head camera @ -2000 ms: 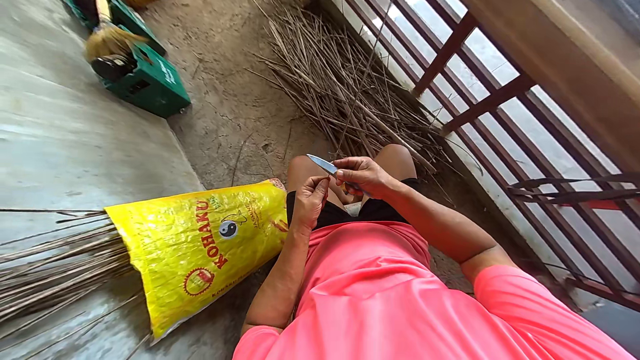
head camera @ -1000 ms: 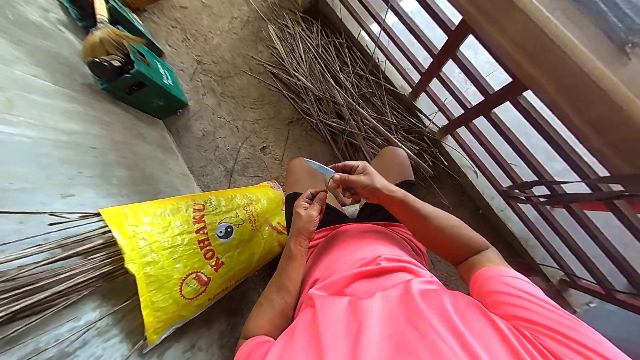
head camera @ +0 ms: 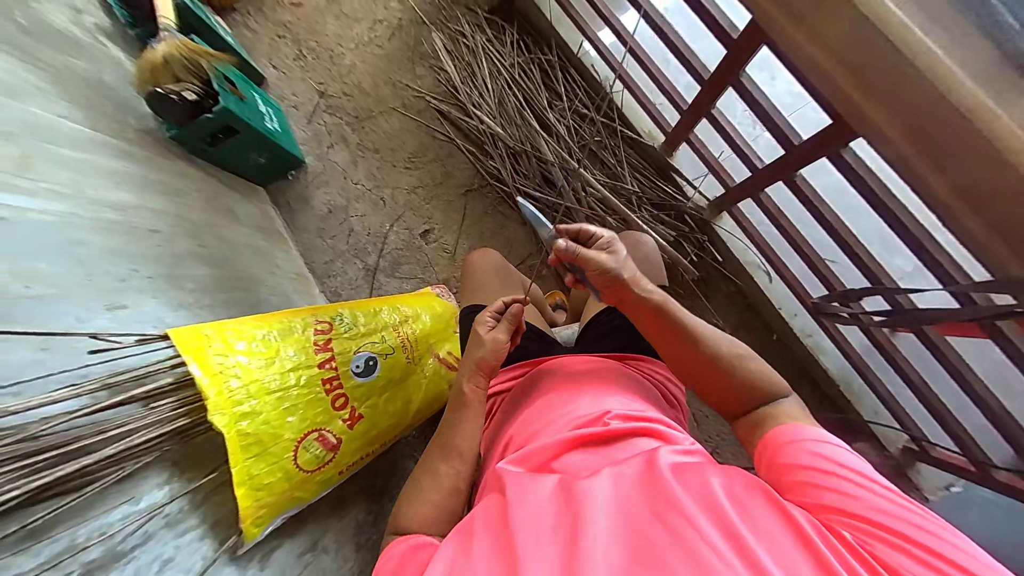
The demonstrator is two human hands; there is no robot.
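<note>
My right hand [head camera: 594, 260] grips a knife [head camera: 536, 218] above my lap, its blade pointing up and to the left. My left hand [head camera: 494, 332], lower and to the left, pinches a thin stick [head camera: 534, 276] that runs up toward the knife hand; whether the blade touches it I cannot tell. Left of my left hand, a yellow printed sack [head camera: 320, 392] lies over a bundle of long dry sticks [head camera: 104, 428] that sticks out at its left end. Beyond my knees a heap of similar thin sticks [head camera: 544, 120] lies on the ground.
A green plastic crate [head camera: 248, 132] with a straw-coloured broom [head camera: 172, 64] in or against it stands at the upper left. Reddish-brown metal bars [head camera: 780, 172] run along the right, with a dark strap [head camera: 912, 308] on them. Bare earth [head camera: 344, 152] lies between the crate and the stick heap.
My right hand with the knife has moved up and away from my left hand, and the two are farther apart. A thin stick now shows between them.
</note>
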